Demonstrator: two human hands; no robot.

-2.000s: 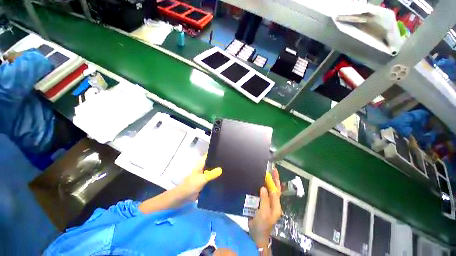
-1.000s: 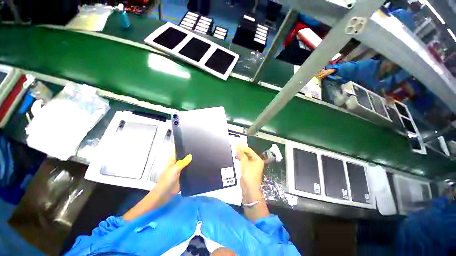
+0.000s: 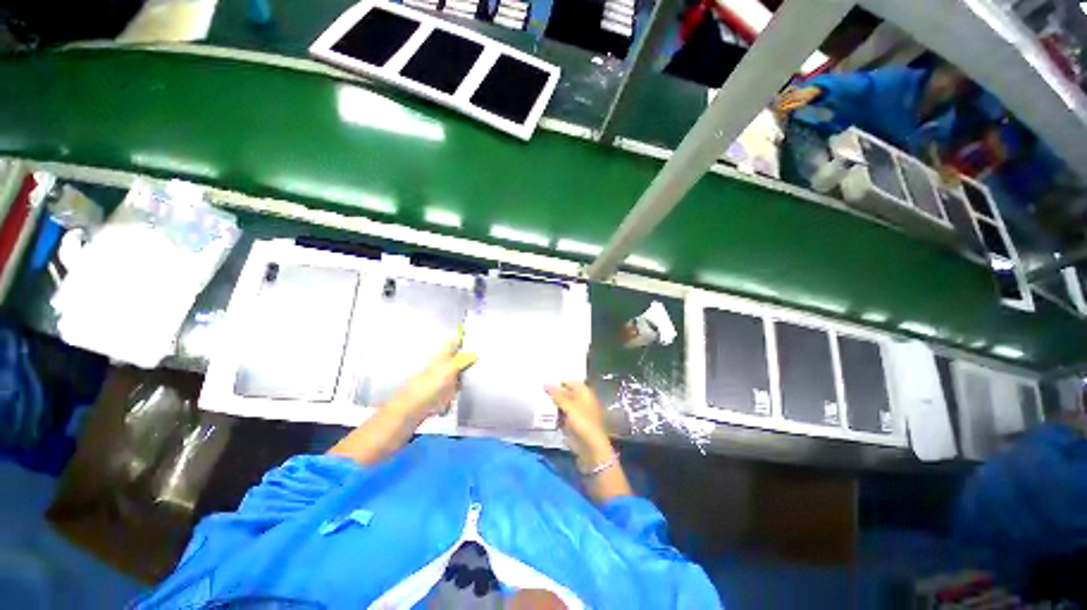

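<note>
A three-slot white foam tray (image 3: pixel 221 379) lies in front of me with a tablet in each slot. The right-hand tablet (image 3: pixel 515 346) lies in or just at the right slot, back side up, bright with glare, its camera at the top left. My left hand (image 3: pixel 447 372), with yellow finger cots, is at this tablet's left edge, over the middle tablet (image 3: pixel 411 328). My right hand (image 3: pixel 575 411) is at its lower right corner by the small white label. Whether the fingers still grip the tablet is hard to tell. The left tablet (image 3: pixel 296 334) lies flat in its slot.
White sheets (image 3: pixel 143 274) are piled at left. Crinkled clear scraps (image 3: pixel 653 411) and a small white piece (image 3: pixel 651 325) lie right of the tray. Another filled tray (image 3: pixel 696 358) stands further right. A metal post (image 3: pixel 703 149) rises by the green conveyor (image 3: pixel 274 137). A brown carton is below left.
The tablet, held up and tilted before, has come down flat at the tray's right slot. Both hands have moved down with it, and the view has shifted.
</note>
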